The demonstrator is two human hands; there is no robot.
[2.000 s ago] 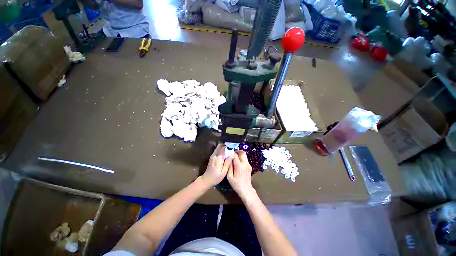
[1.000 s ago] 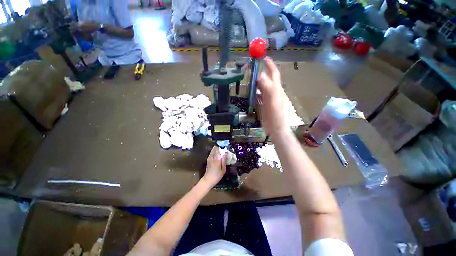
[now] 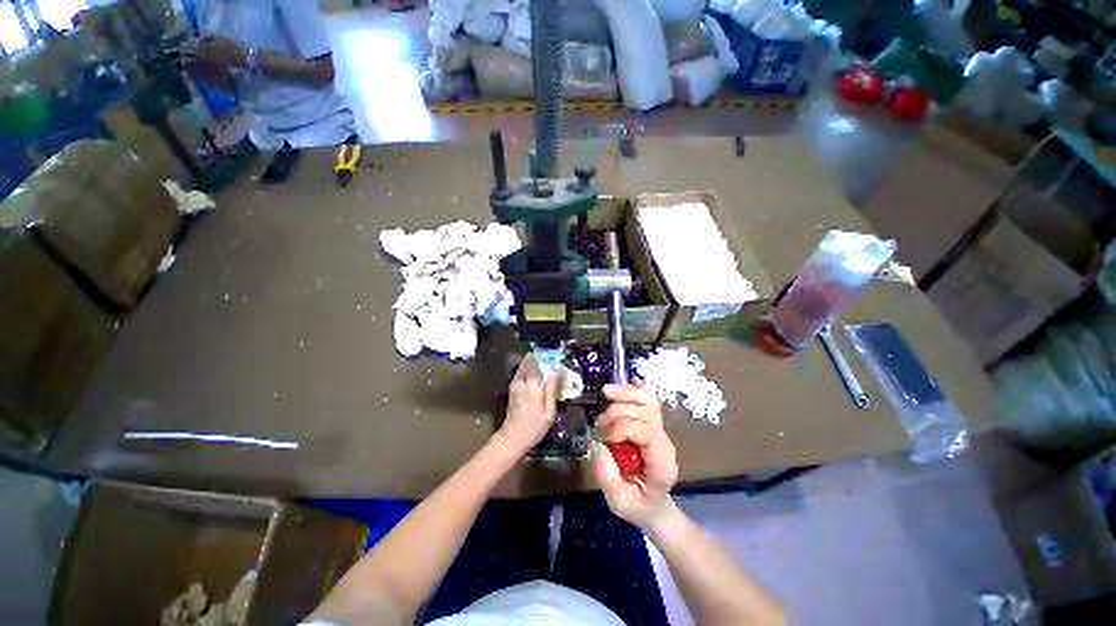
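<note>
The dark green hand press (image 3: pixel 545 245) stands upright near the table's front edge. My left hand (image 3: pixel 530 404) holds a small white plush piece (image 3: pixel 568 383) under the ram, above the press base (image 3: pixel 561 438). The fingers hide part of the piece. My right hand (image 3: pixel 636 452) is closed around the lower end of the press lever (image 3: pixel 618 336), with its red ball knob (image 3: pixel 625 457) showing between the fingers. The lever points down towards me. Dark shiny pieces (image 3: pixel 592 363) and a pile of white washers (image 3: pixel 680 384) lie right of the press.
A heap of white plush pieces (image 3: pixel 450 291) lies left behind the press. A box of white bits (image 3: pixel 695 254) and a dark parts box stand behind. A pinkish bottle (image 3: pixel 818 300) and bagged dark rectangle (image 3: pixel 896 364) are right. An open carton (image 3: pixel 263 538) is lower left. A person (image 3: pixel 275 73) is beyond.
My right hand has gone from beside the raised lever to its knob and swung the lever down towards me. My left hand stays under the ram with the plush piece.
</note>
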